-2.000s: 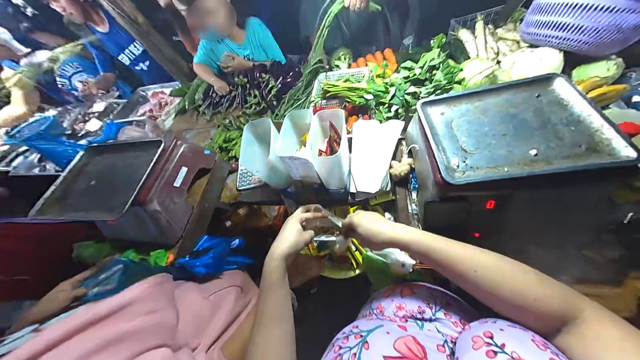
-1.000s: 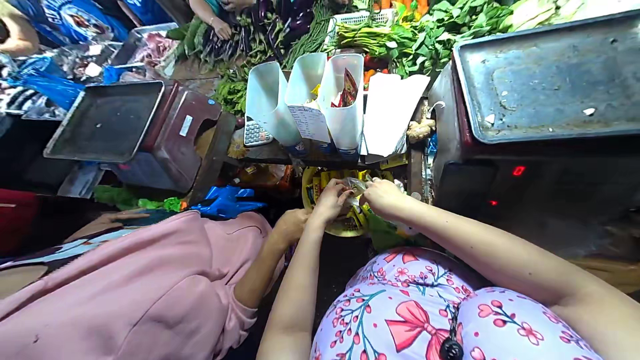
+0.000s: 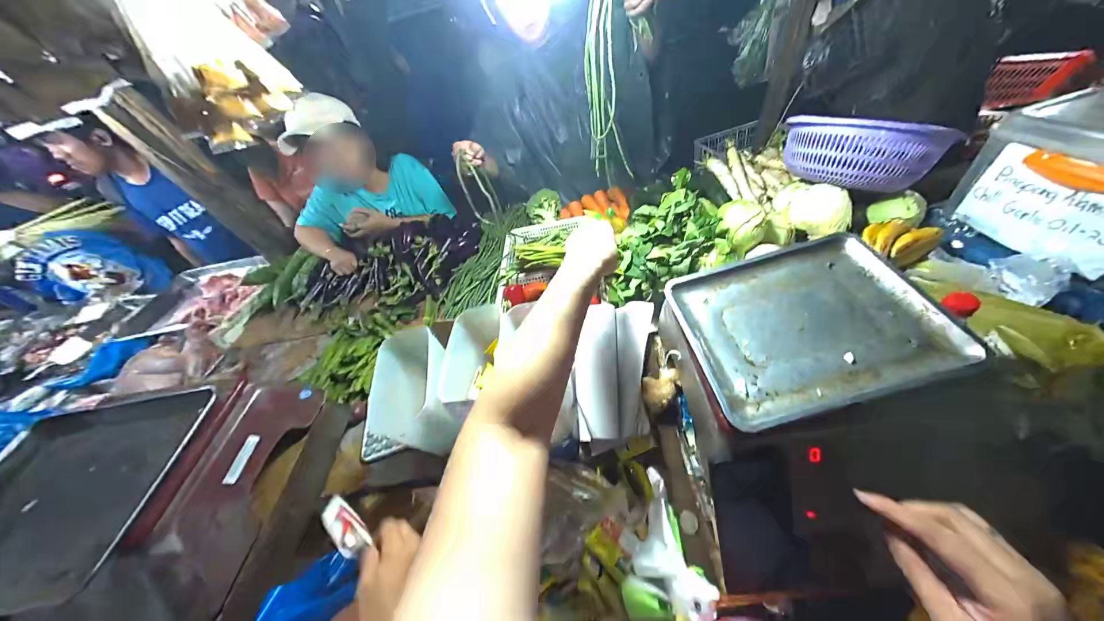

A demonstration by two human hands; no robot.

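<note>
My left arm reaches forward over the white plastic containers (image 3: 405,388). My left hand (image 3: 591,250) is above the leafy greens (image 3: 668,224) and a crate; its fingers are turned away, so anything held is hidden. At the lower right, my right hand (image 3: 966,552) has its fingers apart and nothing visible in it, beside the red digits of a weighing scale (image 3: 811,483). That scale bears a metal tray (image 3: 819,328) with small scraps on it. A co-worker's hand (image 3: 388,561) at the lower left holds a small white and red packet (image 3: 347,526) near a blue plastic bag (image 3: 310,591).
A second scale with a dark tray (image 3: 95,474) stands left. Eggplants (image 3: 388,259), carrots (image 3: 599,205), cabbages (image 3: 815,210) and a purple basket (image 3: 871,151) line the far side, where people stand. White paper (image 3: 612,362) and ginger (image 3: 660,388) lie beyond the lower packets and bags.
My hands were together over the yellow packets; now the left has moved forward across the containers and the right has moved to the right. The view has tilted up.
</note>
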